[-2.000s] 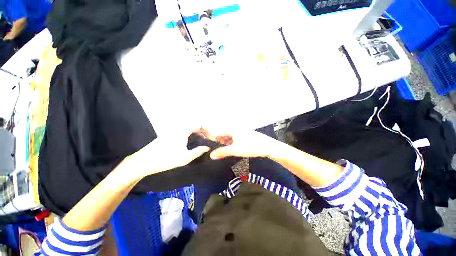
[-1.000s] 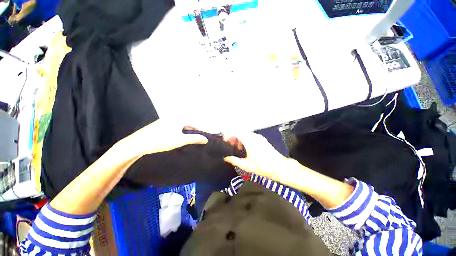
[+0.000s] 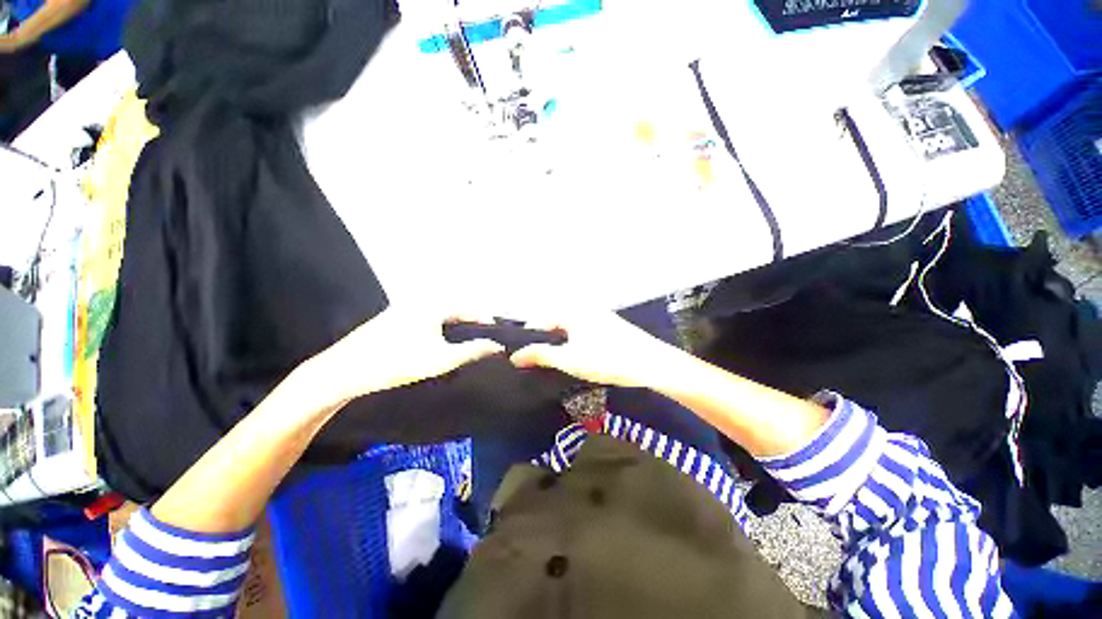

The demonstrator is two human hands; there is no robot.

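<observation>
A large black garment lies over the left of the white machine table and hangs over its front edge towards my lap. My left hand and my right hand meet at the front edge and pinch a narrow folded black edge of the garment between them. My thumbs point at each other. The fingertips are overexposed and partly hidden by the cloth. The presser foot and needle area is behind my hands, with no cloth at it.
Two black cords cross the bed at right. A dark control panel is at the top. A black heap with white cord lies low right. Blue crates stand at right and below the table. Part of another person shows top left.
My hands moved apart and to the right, then came back closer together. The pinched black edge now lies straighter and level between them. The garment's bulk stays at left.
</observation>
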